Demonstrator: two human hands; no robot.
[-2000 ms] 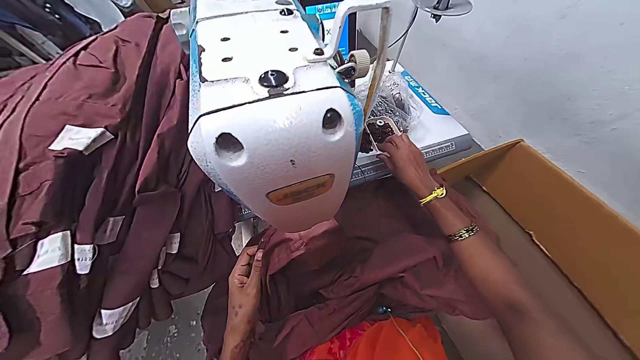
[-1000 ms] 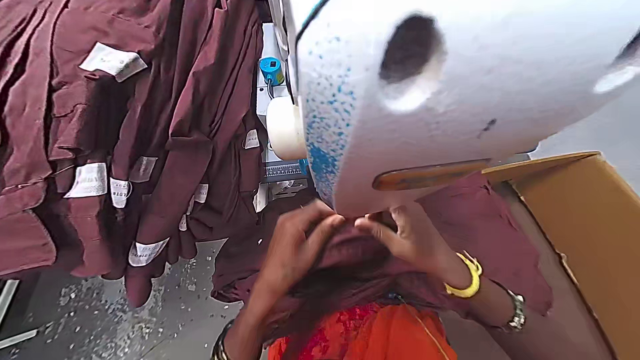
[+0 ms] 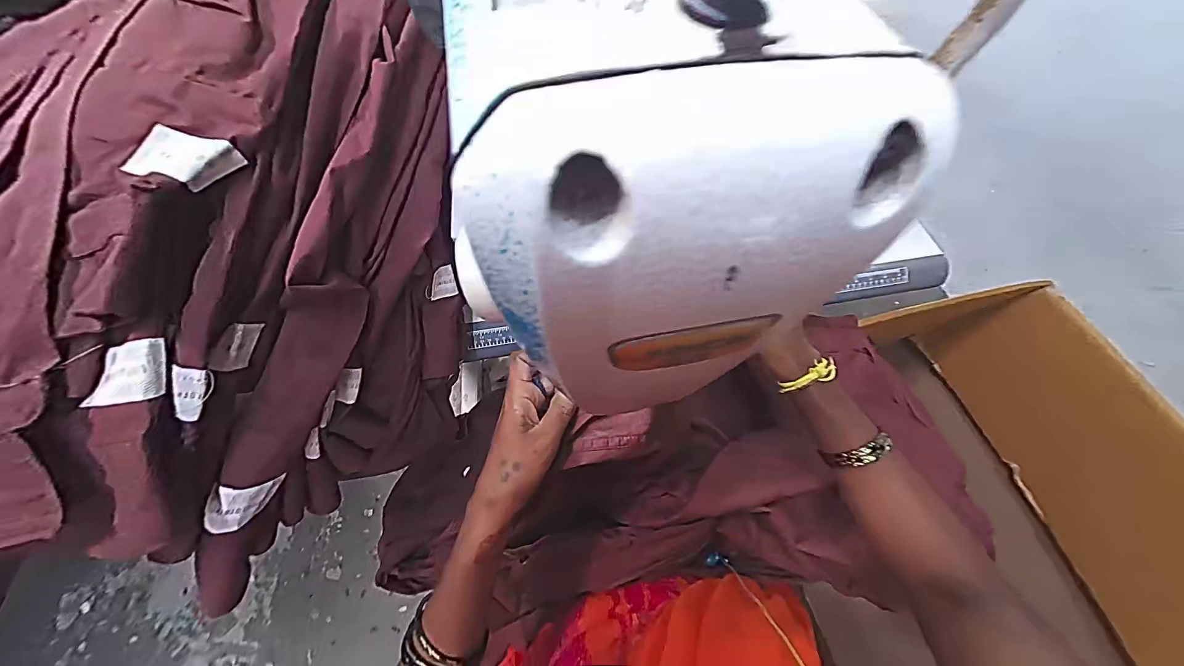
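The white head of an industrial sewing machine (image 3: 703, 222) fills the upper middle of the head view. At its lower left edge is my left hand (image 3: 535, 416), fingers bent and pinched near a small dark thing that I cannot make out. My right hand (image 3: 786, 344) reaches behind the machine head from the right; its fingers are hidden. A maroon cloth garment (image 3: 647, 490) lies bunched beneath both hands and over my lap. The needle area is out of sight behind the machine head.
Maroon garments (image 3: 314, 213) with white labels hang in a thick pile at the left. A cardboard box (image 3: 1091, 435) stands open at the right. Part of the machine bed with a ruler scale (image 3: 879, 280) shows behind the head.
Both hands were together in front of the machine head a second ago; now they are apart, the right one behind the head. The view has shifted.
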